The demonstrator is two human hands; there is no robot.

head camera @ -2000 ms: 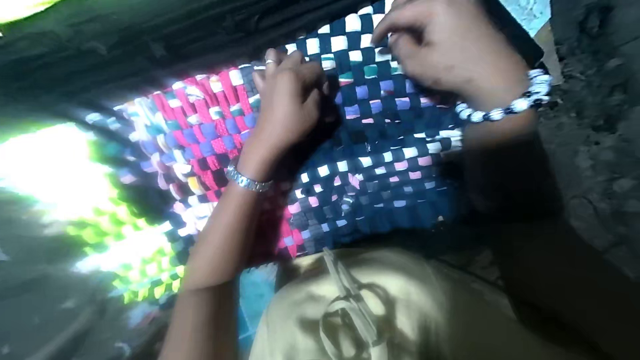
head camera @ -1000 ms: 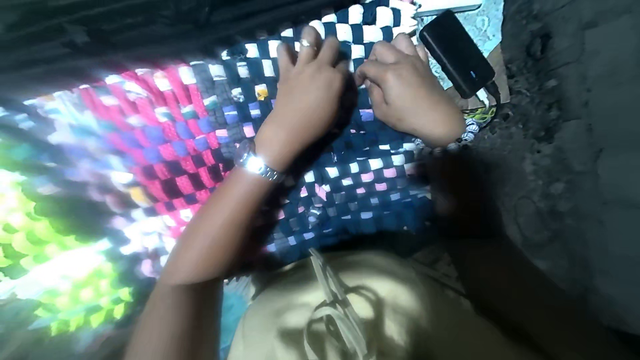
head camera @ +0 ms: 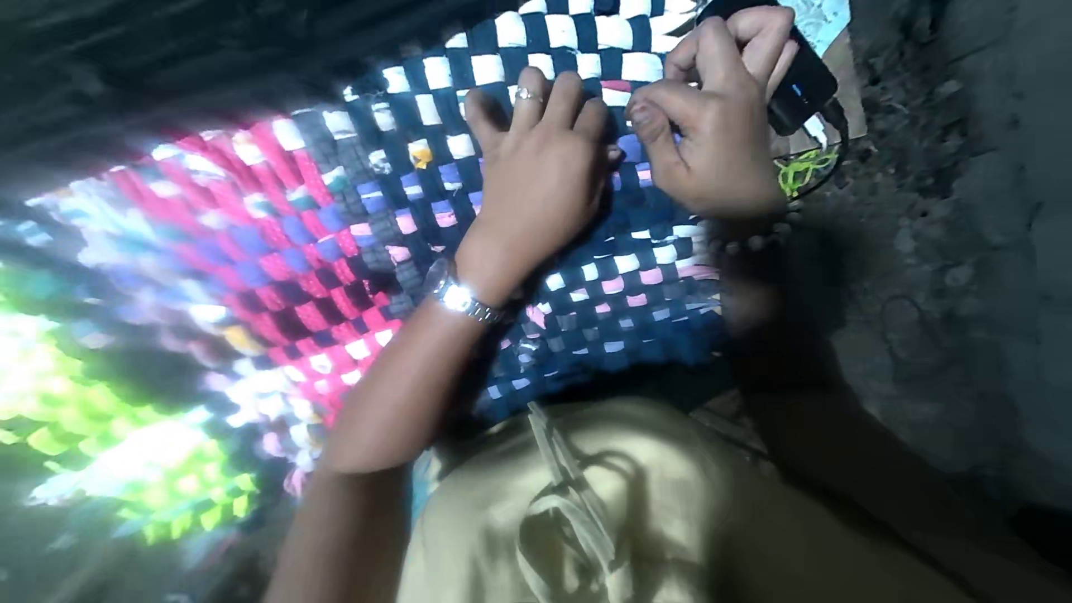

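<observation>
A woven mat of fabric strips [head camera: 419,176] lies across the view, checkered in dark blue and white at the right, pink in the middle and bright green at the far left. My left hand [head camera: 540,172], with a ring and a metal wristwatch, rests on the dark and white part, fingers spread and bent. Just right of it, my right hand [head camera: 720,126], wearing a beaded bracelet, is above the mat's right edge with its fingers curled and thumb near the fingertips. Whether a strip is pinched there cannot be made out.
A black power bank [head camera: 808,88] with a small blue light and a white cable plug lies beyond my right hand. Lime-green strands [head camera: 806,172] are beside it. Rough dark ground [head camera: 946,251] runs along the right. Drawstring trousers [head camera: 620,494] cover my lap at the bottom.
My right hand was beside my left hand's fingers one second ago; it has moved up and right, now partly covering the power bank. The left hand stays on the mat.
</observation>
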